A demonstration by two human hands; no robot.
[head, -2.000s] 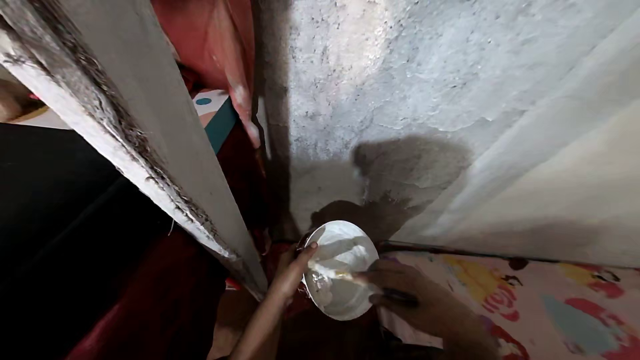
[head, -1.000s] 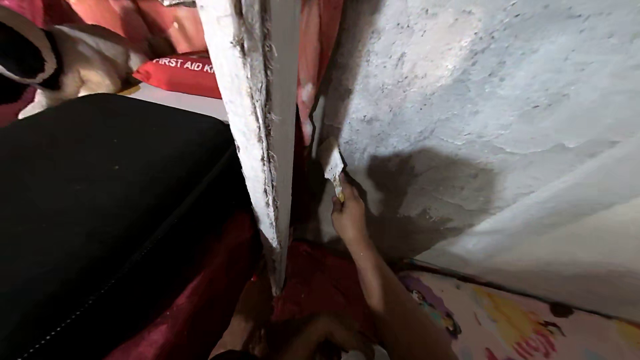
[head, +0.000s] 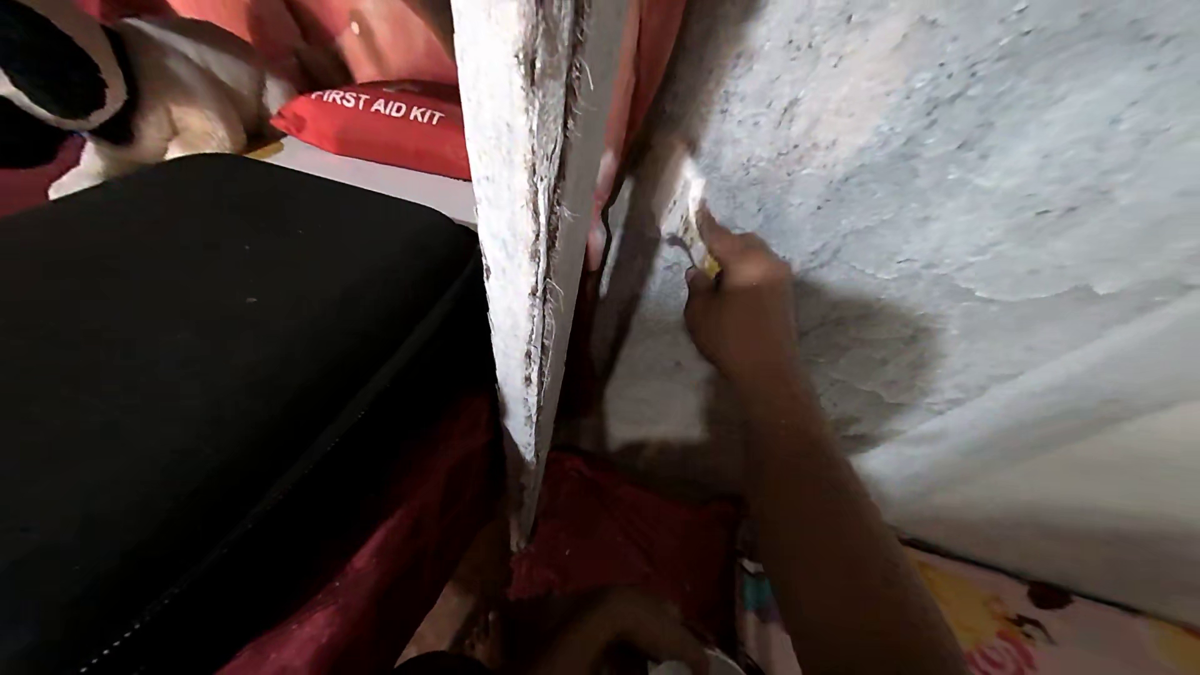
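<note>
My right hand [head: 741, 295] grips a small putty knife [head: 686, 202] with a yellowish handle, its blade tilted against the rough plastered wall [head: 937, 169]. White paste shows on the blade and on the wall beside it. Low in the view, my left hand and forearm [head: 619, 623] are dark and blurred. Near them the rim of a white bowl [head: 717, 662] shows at the bottom edge; most of it is out of view, and the left fingers' hold on it is not visible.
A rough white post [head: 525, 234] stands just left of the right hand. Left of it are a black padded case [head: 216, 309], a red first aid pouch [head: 384, 127] and a plush toy [head: 178, 84]. Red cloth [head: 628, 534] lies below; a patterned sheet [head: 1012, 609] is at lower right.
Two seconds ago both hands were at the white bowl, the right holding the tool in it. The right hand has since moved up to the wall with the putty knife. The view has shifted left.
</note>
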